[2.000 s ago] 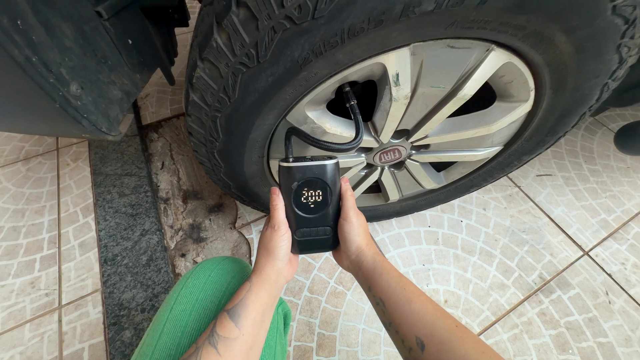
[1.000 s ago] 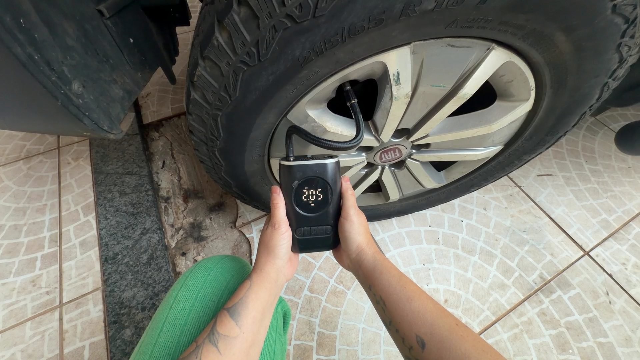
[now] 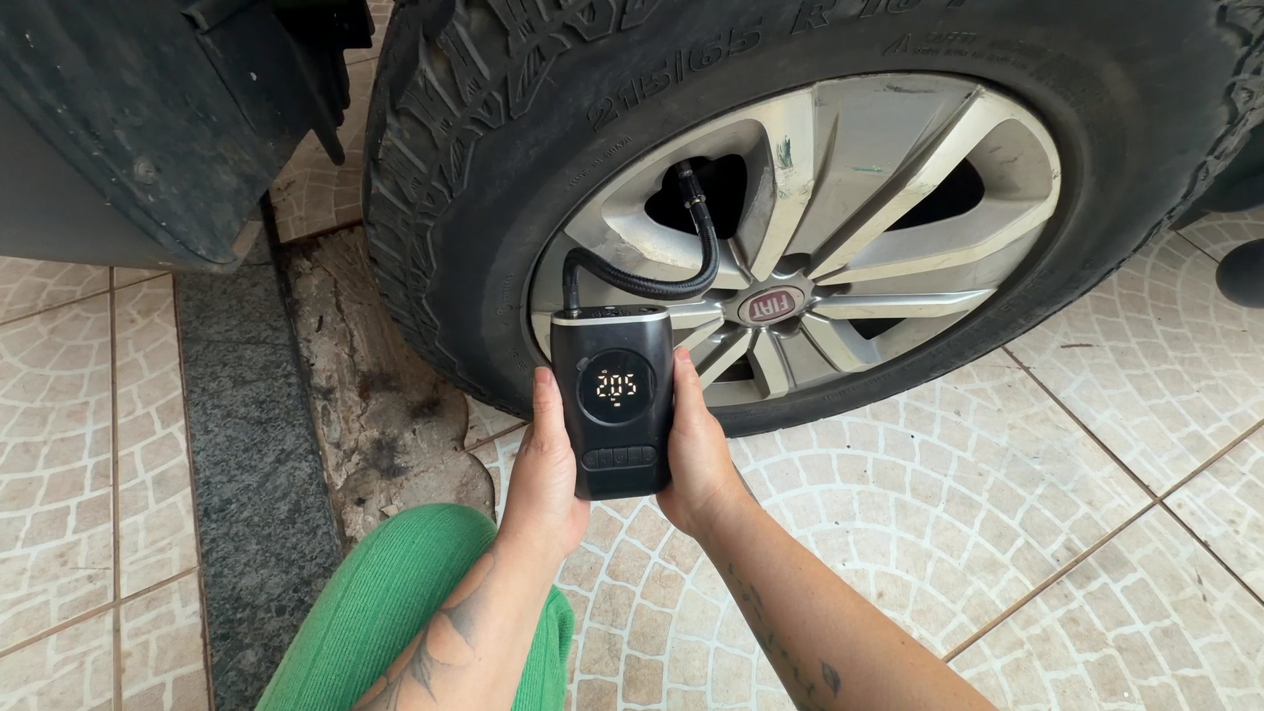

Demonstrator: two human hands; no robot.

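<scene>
Between both hands I hold a black portable tire inflator [image 3: 620,425] upright, its round display lit with digits. My left hand [image 3: 545,464] grips its left side and my right hand [image 3: 699,444] its right side, thumbs along the edges; the other fingers are mostly hidden behind it. A black braided air hose [image 3: 647,286] rises from the inflator's top left corner, loops right and runs up to the valve area in an opening of the alloy wheel [image 3: 839,217]. The valve itself is hidden by the hose end. Around the wheel is a black tire [image 3: 464,247] with chunky tread.
A dark plastic bumper part [image 3: 128,128] of the vehicle hangs at the upper left. Patterned floor tiles [image 3: 889,513] lie below, with a dark stone strip [image 3: 252,444] and a worn concrete patch [image 3: 395,425] at left. My green-clad knee [image 3: 395,592] is beside my left forearm.
The display's reading has risen from 2.00 in the earliest frame to 2.05, the same as one second ago. Both hands, the inflator and the hose have stayed in place.
</scene>
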